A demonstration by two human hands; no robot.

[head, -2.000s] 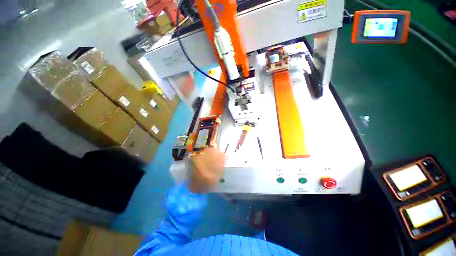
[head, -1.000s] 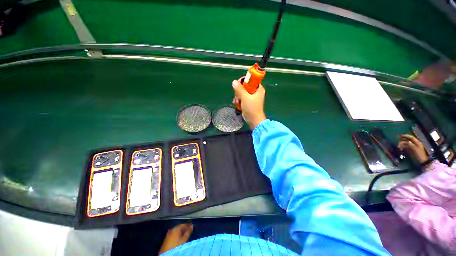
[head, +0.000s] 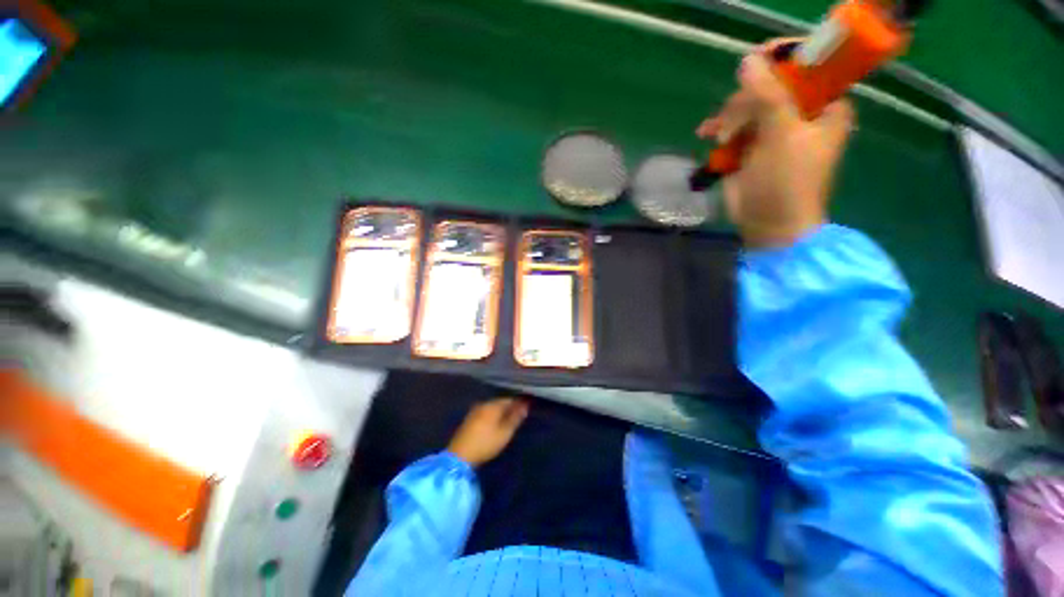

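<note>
My right hand [head: 793, 152] grips the orange electric screwdriver [head: 842, 56], its black tip at the right edge of the right screw dish [head: 667, 192]. The left screw dish [head: 583, 169] is beside it. The black phone tray [head: 636, 297] holds three orange-edged smartphone mid-frames [head: 373, 280] in its left slots; my right sleeve covers its right end. My left hand [head: 490, 429] is low, in front of the tray, over a dark surface. It looks empty with its fingers curled, but blur hides how far they are closed.
The white machine [head: 268, 466] is at the lower left, with an orange strip [head: 111, 461], a red stop button [head: 313, 451] and green buttons. A lit touchscreen [head: 21, 56] is at the upper left. Right are a white board [head: 1015, 216], dark phone parts [head: 1003, 367] and a pink sleeve [head: 1038, 525].
The view has swung from the machine to the tray, then partly back left. My right hand still holds the screwdriver, now nearer the camera. More of my left hand and sleeve shows.
</note>
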